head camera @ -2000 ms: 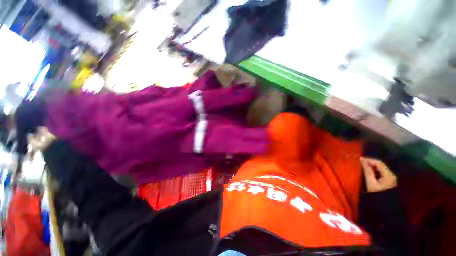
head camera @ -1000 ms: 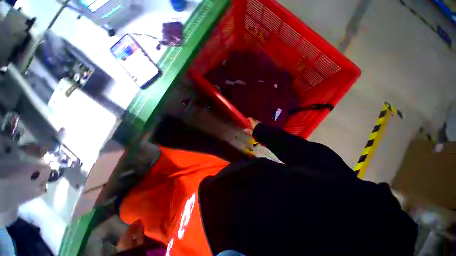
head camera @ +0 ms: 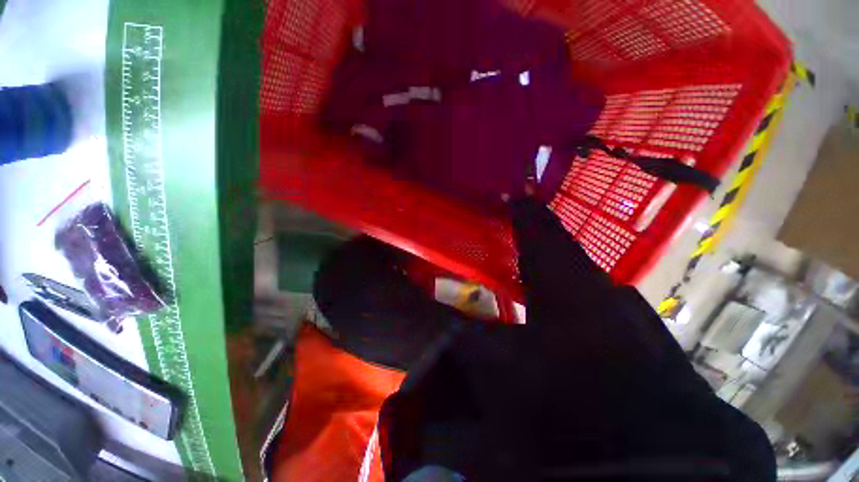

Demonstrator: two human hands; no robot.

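Note:
Purple garment pieces (head camera: 452, 113) with short silver-grey bands lie heaped in a red mesh crate (head camera: 367, 212). My right arm, in a black sleeve, reaches over the crate's near rim. My right hand (head camera: 519, 194) is at the near side of the purple heap, small, dark and mostly hidden, so its grip does not show. My left hand is not in view.
The table's green front edge (head camera: 198, 235) with ruler markings runs down the left. A phone (head camera: 99, 372), a small purple packet (head camera: 105, 259), metal snips (head camera: 61, 292) and a blue thread cone (head camera: 33, 122) lie near it. Yellow-black floor tape (head camera: 733, 198) is at right.
The view has turned right and come closer to the crate. My right hand has moved from the crate's near rim into it, at the purple pieces. The left hand has left the view.

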